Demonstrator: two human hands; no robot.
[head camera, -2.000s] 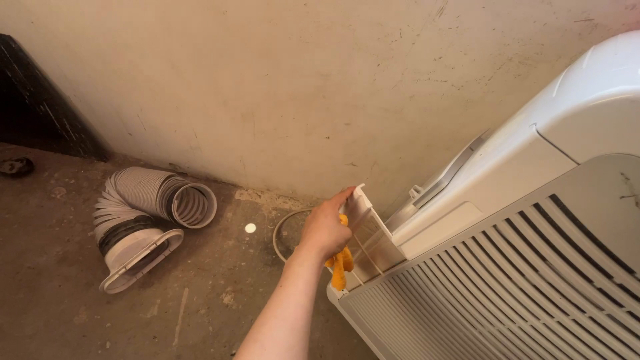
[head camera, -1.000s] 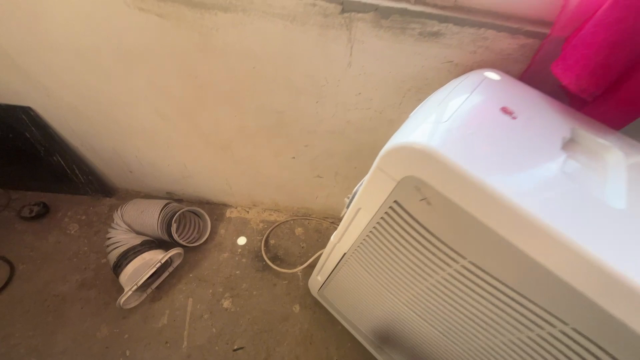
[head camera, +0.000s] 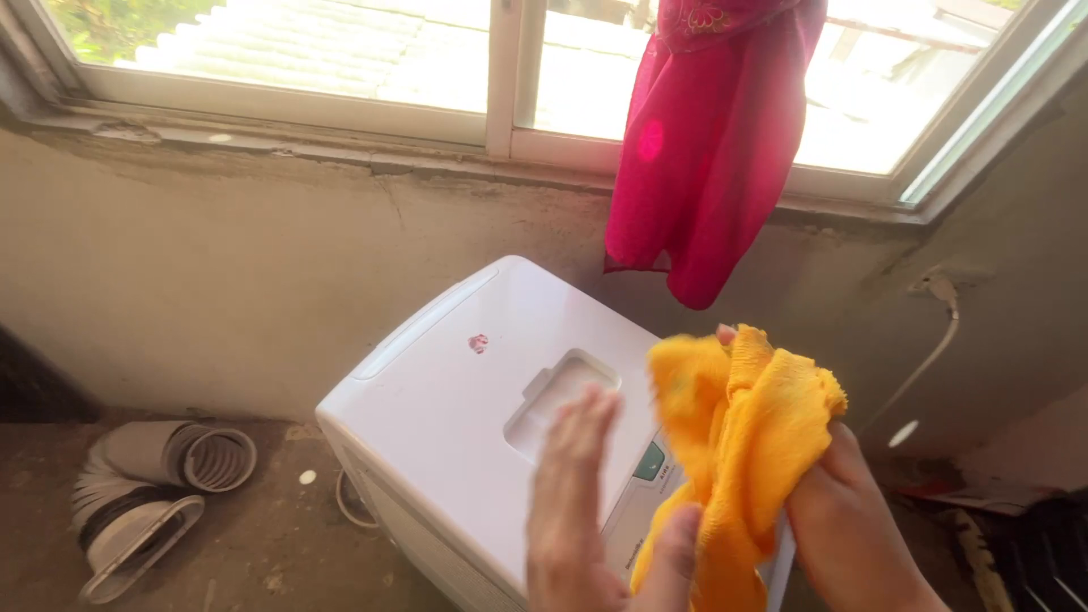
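Observation:
A bunched yellow cloth (head camera: 748, 450) hangs in my right hand (head camera: 850, 518), which grips it from the right side; most of those fingers are hidden behind the fabric. My left hand (head camera: 569, 510) is blurred, its fingers raised and apart, with the thumb against or just in front of the cloth's lower left part; I cannot tell whether they touch. Both hands are over the white portable appliance (head camera: 442, 408), which has a recessed handle (head camera: 565, 399) on top, a small reddish mark (head camera: 478, 343) and a green panel (head camera: 650, 461).
Sliding windows (head camera: 501, 136) run above the wall, with a magenta fabric (head camera: 705, 170) hanging before them. A flexible exhaust hose (head camera: 127, 484) lies on the floor at left. A plugged-in power cord (head camera: 935, 348) hangs at right. Dark slatted items are at lower right.
The view has swung up and right onto the appliance's top. Two seconds ago one hand held the slatted panel and yellow cloth low beside the appliance; now both hands are in view above it.

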